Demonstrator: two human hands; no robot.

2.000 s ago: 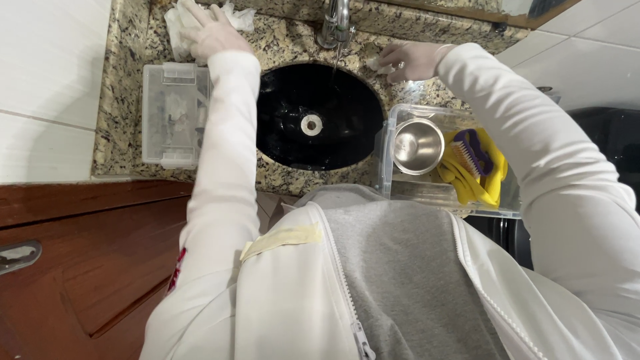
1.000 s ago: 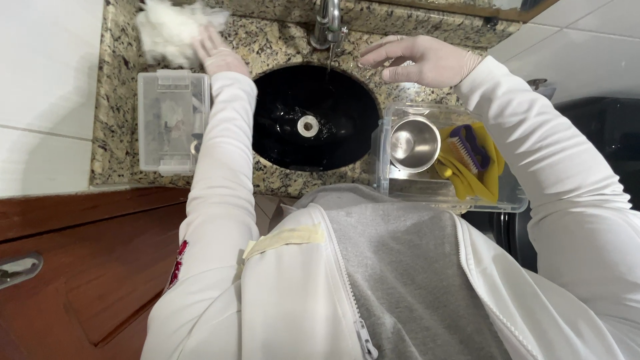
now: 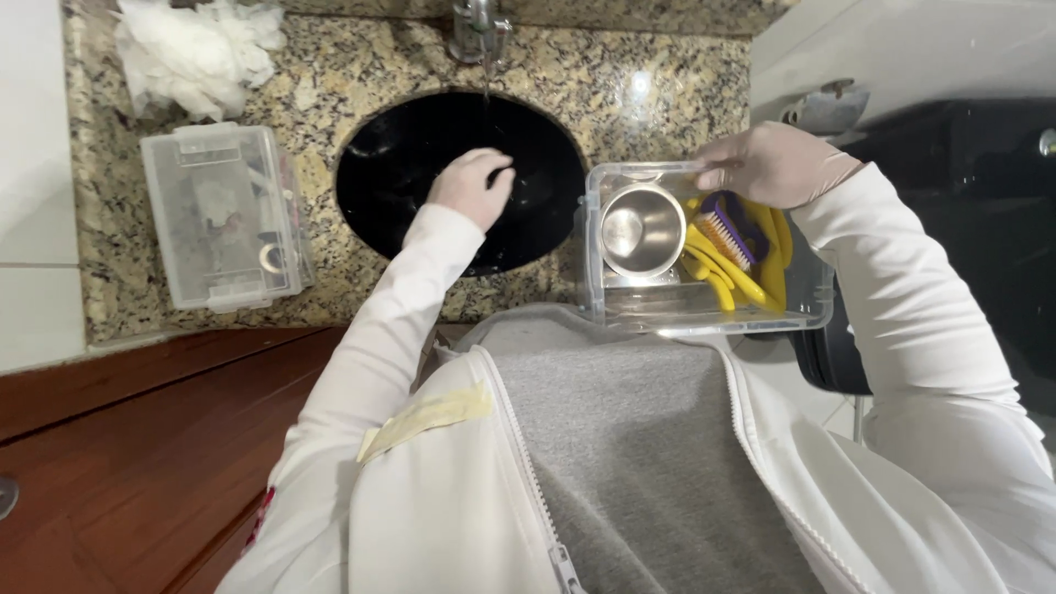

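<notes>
My left hand [image 3: 474,188], in a thin pale glove, hovers over the black oval sink basin [image 3: 388,181], its fingers curved and holding nothing visible. On the right, my gloved right hand [image 3: 763,165] grips the far rim of a clear plastic bin [image 3: 643,318]. Inside this bin are a stainless steel cup [image 3: 642,231], yellow rubber gloves [image 3: 775,264] and a purple scrub brush [image 3: 734,229] with pale bristles lying on the gloves. A thin stream of water falls from the chrome faucet [image 3: 478,33] into the basin.
A clear lidded plastic box [image 3: 223,219] sits on the granite counter [image 3: 660,99] left of the basin. Behind it lies crumpled white tissue or cloth [image 3: 198,54]. A metal valve [image 3: 827,107] is on the right wall, near a black bin [image 3: 965,223]. Wooden cabinetry [image 3: 165,429] stands at lower left.
My left hand has moved from beside the crumpled white material to over the basin. My right hand has moved from beside the faucet to the clear bin's far rim and taken hold of it.
</notes>
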